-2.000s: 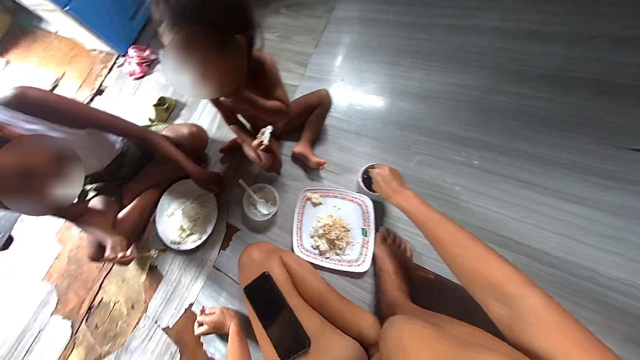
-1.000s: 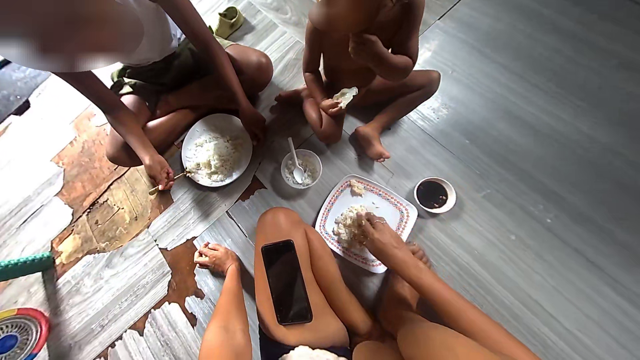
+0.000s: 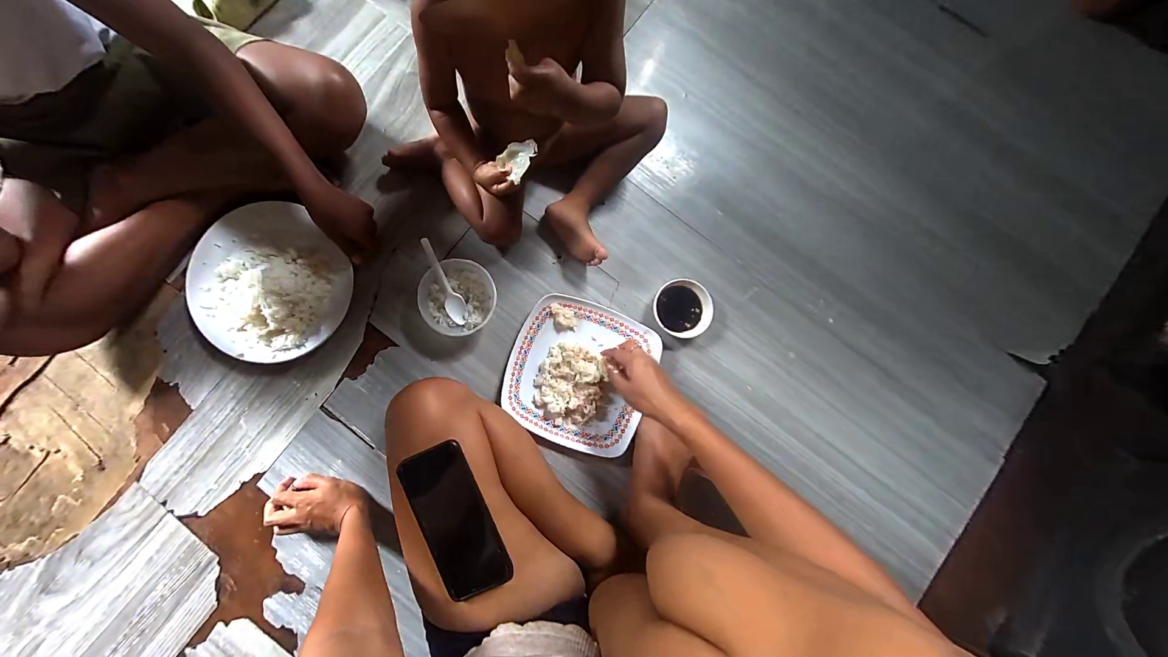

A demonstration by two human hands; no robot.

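My right hand (image 3: 636,376) is at the right side of a white square plate (image 3: 522,388) with a patterned border, its fingertips touching the edge of the rice (image 3: 570,383); whether any rice is between them cannot be told. A small food piece (image 3: 563,317) lies near the plate's top corner. Just beyond the plate stands a small white bowl of dark sauce (image 3: 681,308). My left hand (image 3: 313,505) rests on the floor at the lower left, fingers loosely curled, with nothing visible in it. A black smartphone (image 3: 454,520) lies on my thigh.
A bowl of rice (image 3: 457,297) with a white plastic spoon (image 3: 443,280) stands left of my plate. Farther left, a seated person's hand (image 3: 340,219) is at a round plate of rice (image 3: 269,351). Another person sits ahead, holding pale food (image 3: 517,161). The floor covering (image 3: 182,538) is torn.
My right hand was at the sauce bowl two seconds ago, then moved to the rice on the plate; now it is at the rice's right edge. The view has shifted and turned downward.
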